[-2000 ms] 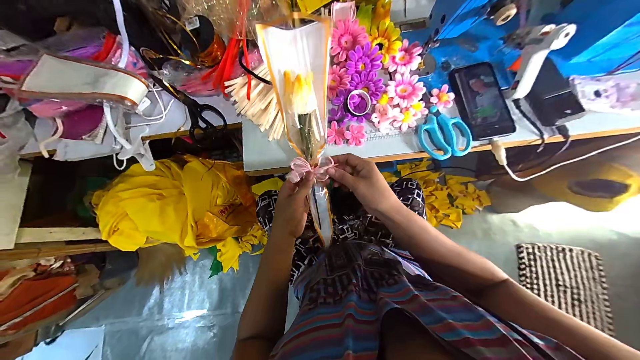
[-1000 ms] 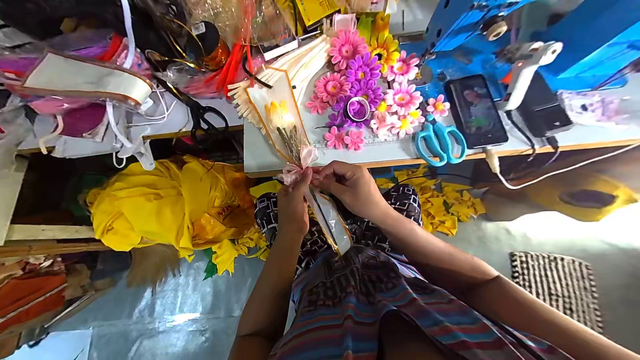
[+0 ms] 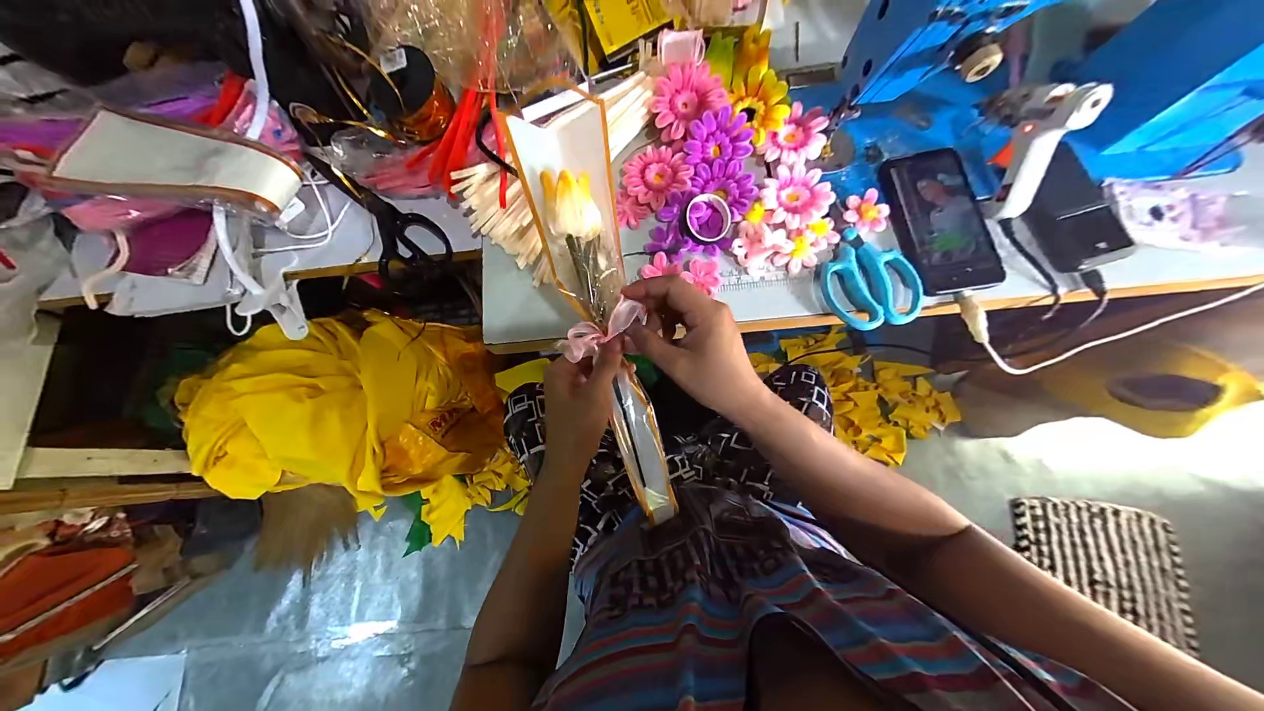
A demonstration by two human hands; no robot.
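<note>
A single pale yellow artificial flower [image 3: 573,205] lies in a long clear and white wrapping sleeve with gold edging [image 3: 642,444]. A sheer pink ribbon bow [image 3: 602,331] sits round the sleeve's narrow middle. My left hand [image 3: 583,395] grips the sleeve just below the bow. My right hand [image 3: 691,341] pinches the bow's right loop between thumb and fingers. The sleeve's lower end rests near my lap, and its upper part leans over the table edge.
Pink, purple and yellow fabric flowers [image 3: 721,148] lie on the table [image 3: 523,306] beside blue-handled scissors [image 3: 869,286], a phone [image 3: 941,222] and a blue machine [image 3: 918,49]. Black-handled scissors [image 3: 410,237] are at left. Yellow cloth [image 3: 336,405] hangs below the table.
The wrapped flower tilted further left one second ago and stands more upright now. My right hand has shifted on the bow, whose right loop now stands up. My left hand keeps hold.
</note>
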